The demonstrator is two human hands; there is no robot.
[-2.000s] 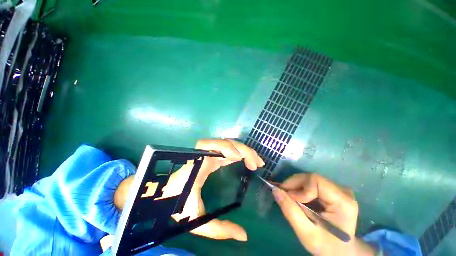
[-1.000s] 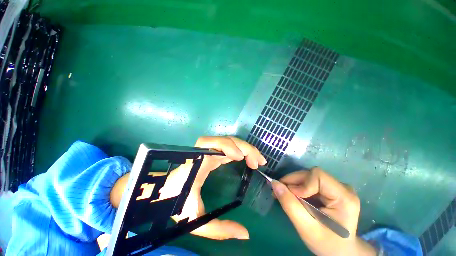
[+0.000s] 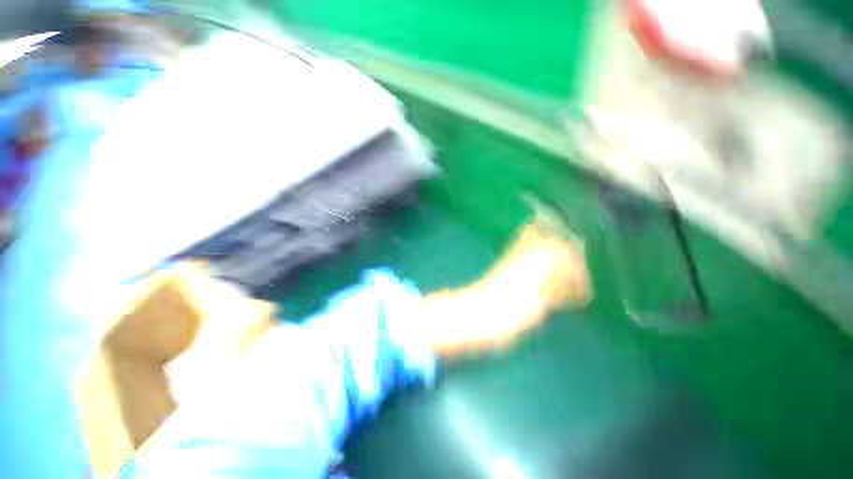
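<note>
The whole view is strongly blurred. My left hand [image 3: 547, 271] is stretched over the green surface at the centre, its blue sleeve coming from the lower left. Its fingers are smeared, so I cannot tell whether they hold anything. A thin dark rectangular outline, seemingly a phone frame [image 3: 692, 267], lies just right of the hand, apart from it. My right hand and the tweezers are not in view.
A stack of dark trays [image 3: 309, 210] stands left of centre with a large white sheet [image 3: 234, 122] on top. An open brown cardboard box [image 3: 140, 384] is at lower left. A blurred whitish object [image 3: 730, 140] is at upper right. A person in blue [image 3: 93, 47] is at upper left.
The view has swung away to the tray stack. My left hand is off the frame it held and now reaches out. My right hand, tweezers and backing sheet have left the picture.
</note>
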